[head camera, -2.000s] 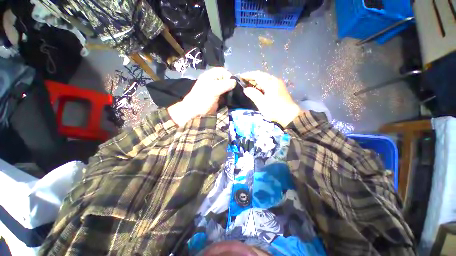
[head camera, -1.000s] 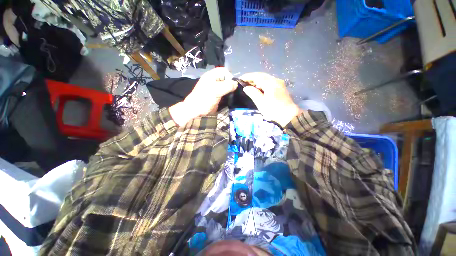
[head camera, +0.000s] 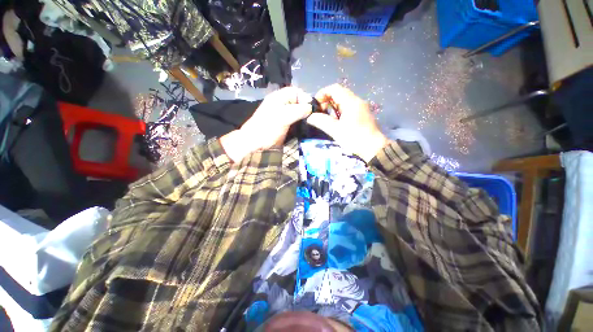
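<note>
A black garment (head camera: 222, 118) hangs from my hands in the upper middle of the head view, with a dark flap spread out to the left of my left hand. My left hand (head camera: 276, 115) pinches the cloth between thumb and fingers. My right hand (head camera: 346, 120) is close beside it at the right, fingers curled, with a small dark thing between its fingertips that may be snips or a cloth edge; I cannot tell which. The hands nearly meet at a narrow dark fold of the cloth. Overexposure hides finger detail.
A red plastic stool (head camera: 107, 170) stands at the left. Blue crates (head camera: 351, 24) stand at the top, and a blue bin (head camera: 507, 188) is at the right by a wooden frame (head camera: 530, 201). The grey floor (head camera: 396, 71) carries scraps and lint. Black plastic bags (head camera: 237, 32) lie at the top.
My right hand's fingers have lifted and opened slightly around the small dark thing. My left hand has shifted slightly to the right. The garment still hangs in about the same place.
</note>
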